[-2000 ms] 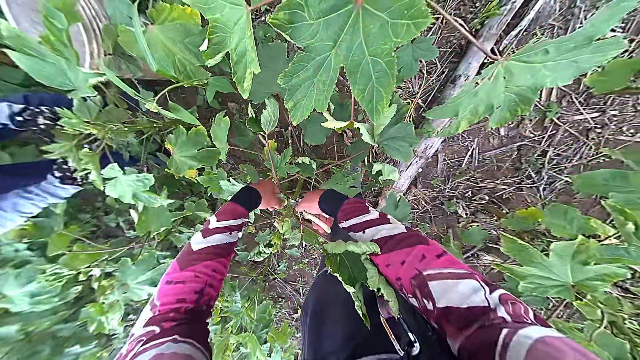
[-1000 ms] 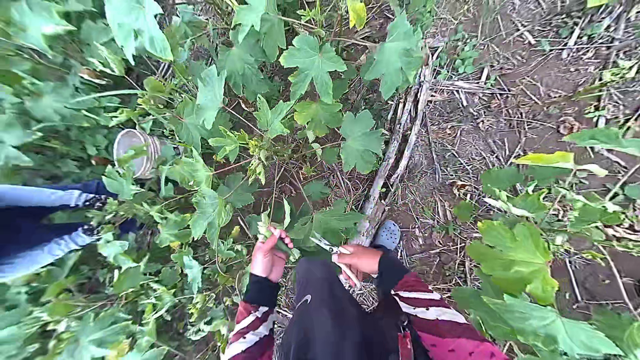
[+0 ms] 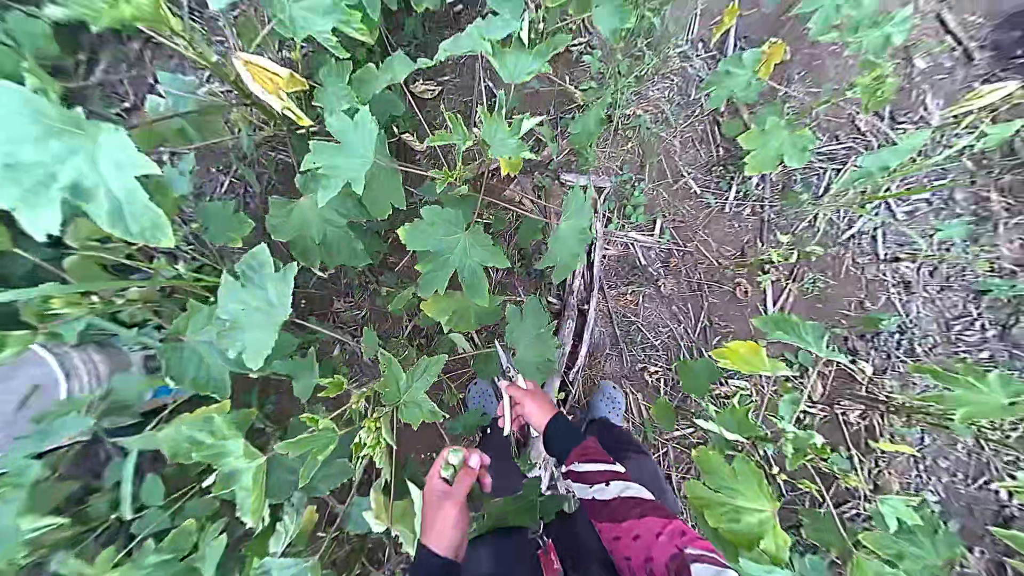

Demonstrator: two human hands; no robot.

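Low in the middle of the head view, my left hand has its fingers closed on a small green pod. Up and to the right of it, my right hand grips pruning shears with pale handles, their metal blades pointing up and away from me. A lobed green leaf lies just beyond the blades. Leafy stems with a pale green bud cluster rise to the left of my left hand.
Broad-leaved plants crowd the left and middle. A weathered log lies ahead of my feet, in grey clogs. Dry stalks litter the soil on the right. At the left edge a grey-white container is partly hidden by leaves.
My hands were close together among the stems two seconds ago; now they are apart, the left holding a green pod. The view has shifted strongly, and the other person's legs are out of it.
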